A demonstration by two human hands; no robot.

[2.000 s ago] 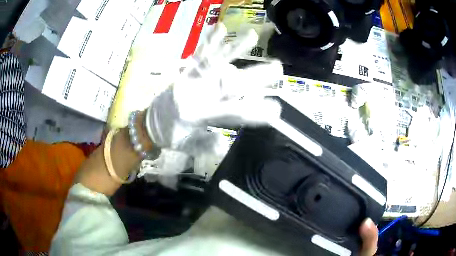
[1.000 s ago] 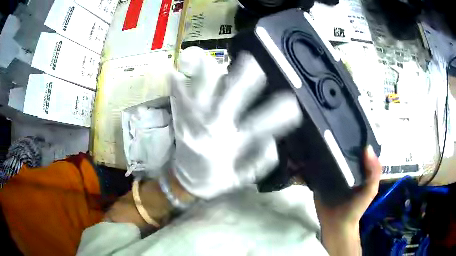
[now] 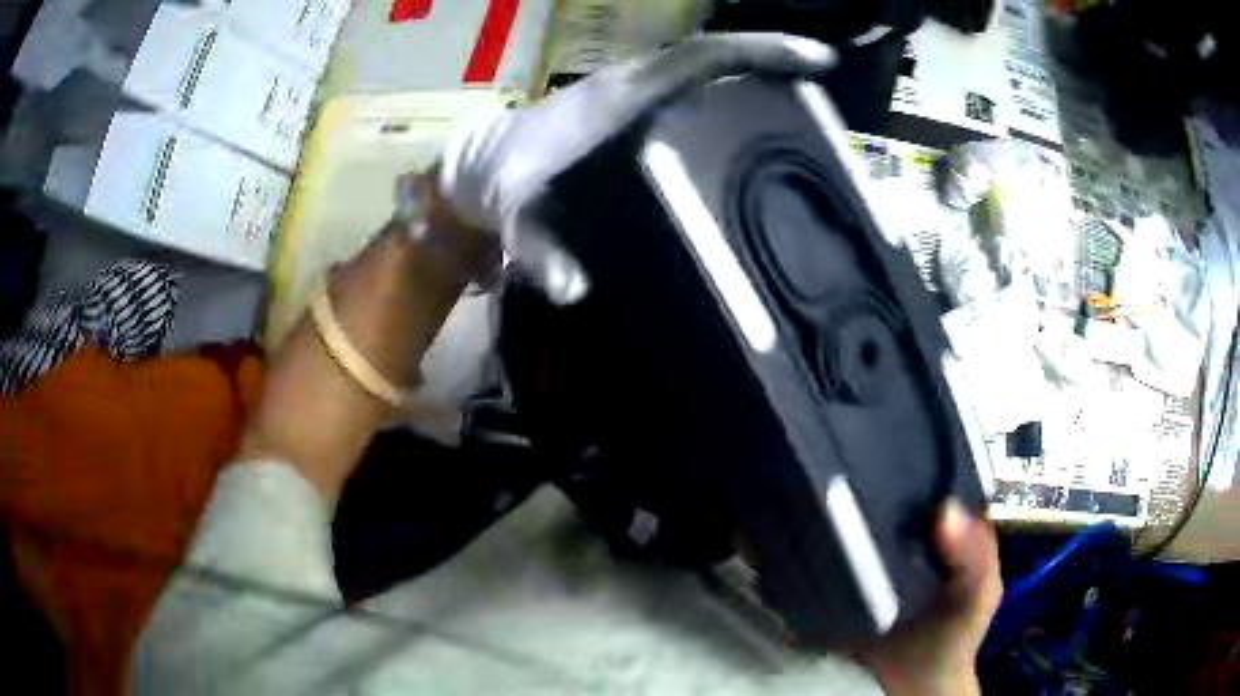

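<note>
A black table fan [image 3: 639, 313] is held up in front of me, tilted. Its base underside [image 3: 884, 422] faces me, with an oval recess, a round hub and white foot strips. My left hand [image 3: 585, 143], in a white glove, grips the upper left end of the base, fingers along the top edge and thumb on the side. My bare right hand [image 3: 952, 598] holds the lower right end. The fan head is dark and mostly hidden below the base.
White product cartons [image 3: 191, 184] are stacked at the left. Dark fans stand at the far side [image 3: 802, 16]. Printed sheets [image 3: 1088, 422] and crumpled clear wrap lie at the right, with a small orange tool [image 3: 1099, 302]. A blue crate [image 3: 1088, 585] is at lower right. Orange cloth is at lower left.
My left hand was open and spread beside the fan; it has moved up and closed on the end of the base. The base has shifted slightly down and left since one second ago.
</note>
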